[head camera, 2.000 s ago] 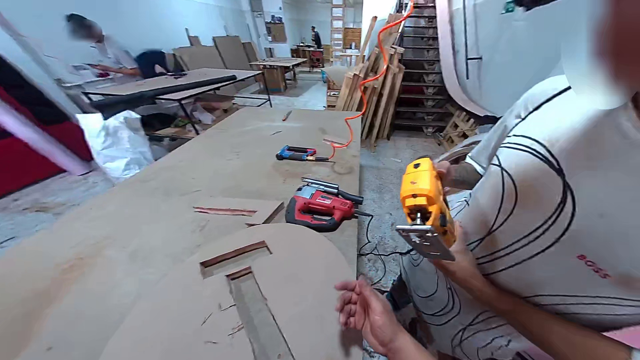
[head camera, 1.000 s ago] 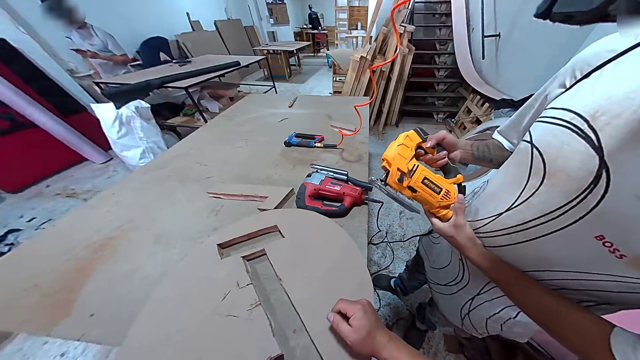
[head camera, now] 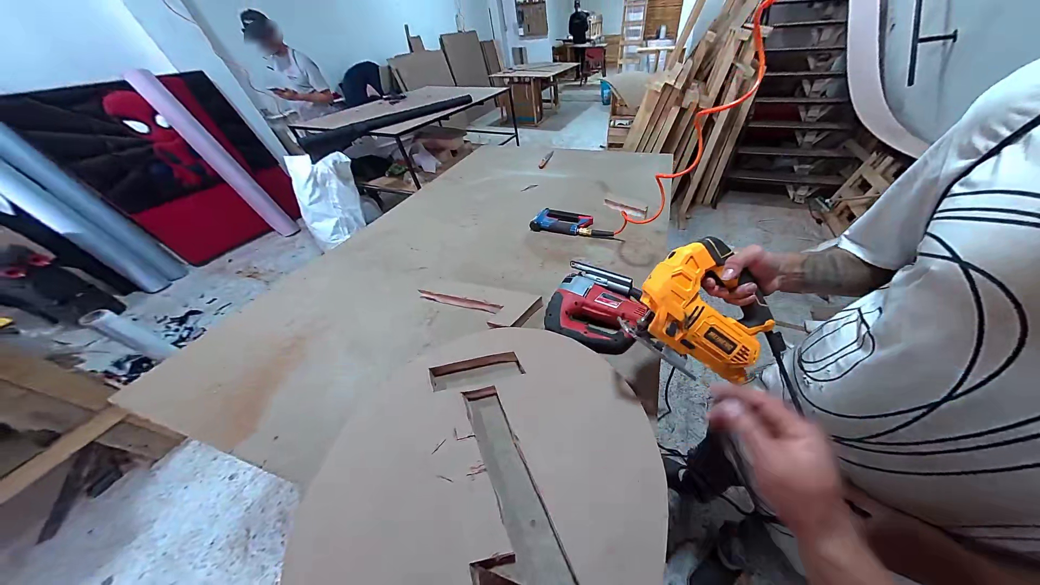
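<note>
My right hand is raised at the lower right, blurred, with nothing seen in it; it is nearest to a yellow jigsaw. A co-worker's hand grips that jigsaw by its handle, with the base plate tilted downward. A red jigsaw lies on the table behind a rounded board. The board has a short slot and a long slot cut through it, with ragged edges. Farther back lies a blue pneumatic nailer or stapler on an orange air hose. My left hand is not in view.
The co-worker stands close at the table's right side. Wood offcuts lie on the large board-topped table. Timber strips lean behind it. Another person is at a back table. Cables hang at the right edge.
My right hand has lifted from the rounded board and moved right, toward the yellow jigsaw. The co-worker has turned that jigsaw and brought it over beside the red one. The view has shifted.
</note>
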